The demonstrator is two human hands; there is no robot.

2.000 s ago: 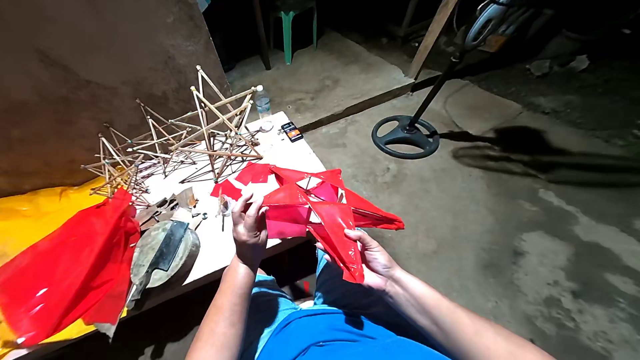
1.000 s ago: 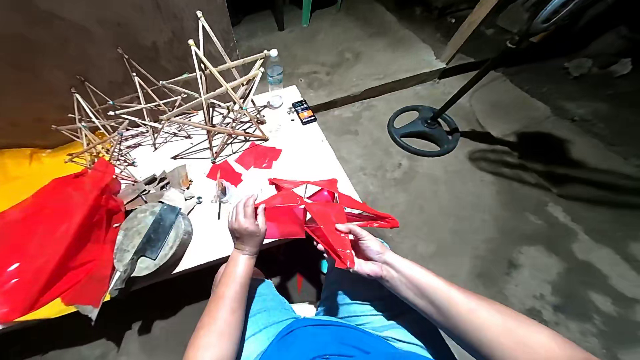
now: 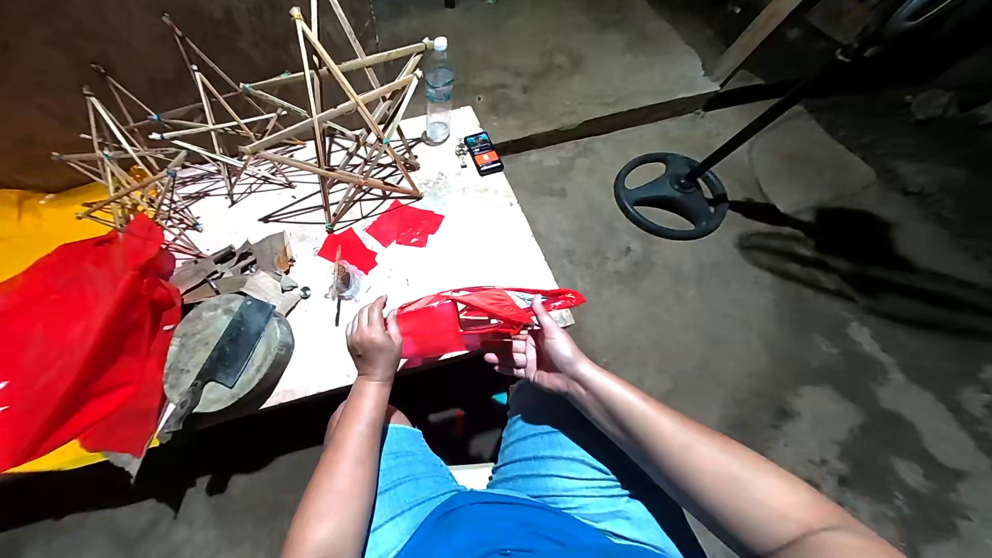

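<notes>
A star-shaped frame covered in red film is tilted nearly edge-on over the table's front edge. My left hand grips the left end of its red film, fingers closed on it. My right hand holds the star's right part from below, thumb up against the film. Past my left hand stands a small clear cup with a stick in it. Cut red film pieces lie beyond. Several bare star frames of bamboo sticks stand at the back left of the table.
A cleaver rests on a round chopping block at left, beside red sheeting over yellow sheeting. A plastic bottle and a phone stand and lie at the table's far end. A steering wheel on a pole is at right.
The red star, earlier showing its face with points spread, is now turned nearly edge-on. My right hand has shifted its hold on it. The view has moved closer to the table.
</notes>
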